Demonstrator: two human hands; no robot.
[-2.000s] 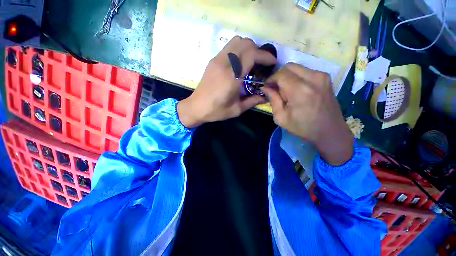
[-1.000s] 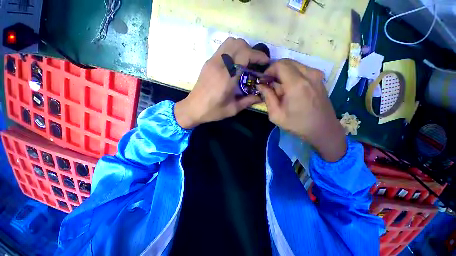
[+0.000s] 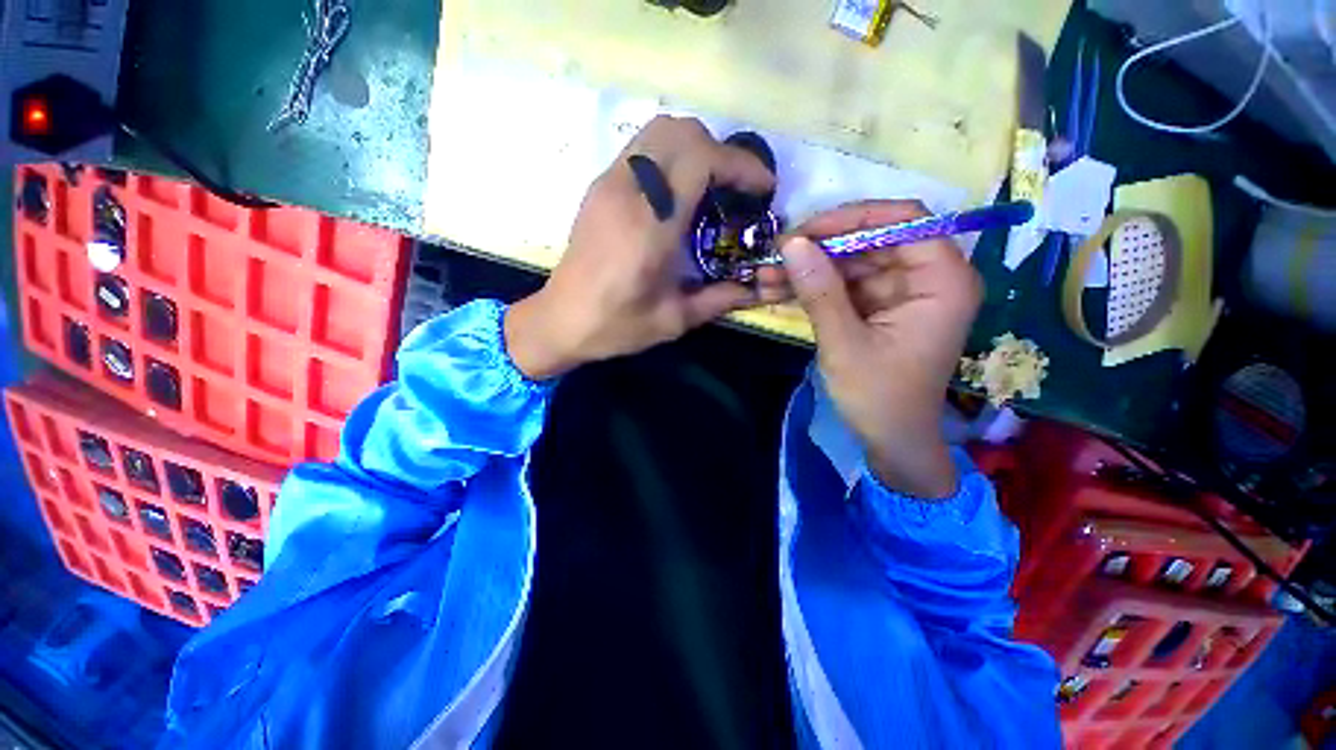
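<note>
My left hand (image 3: 626,249) holds a round dark watch case (image 3: 728,235) by its rim, open side up, over the near edge of the pale yellow board (image 3: 821,88). Shiny parts show inside the case. Dark flaps show at the left hand's fingers. My right hand (image 3: 894,315) holds blue-purple tweezers (image 3: 908,232) between thumb and fingers. Their tip is at the right side of the case; whether it touches a part inside is too small to tell.
Red trays with watches stand at the left (image 3: 220,308) and lower right (image 3: 1158,645). A battery (image 3: 860,18) lies at the board's far side. A tape roll (image 3: 1136,276), white paper (image 3: 1077,198) and a crumbly pale lump (image 3: 1005,369) lie right. Wire strand (image 3: 314,62) lies far left.
The tweezers now extend to the right from my right hand, which has turned and opened out from over the case. The case shows more clearly. My left hand has barely moved.
</note>
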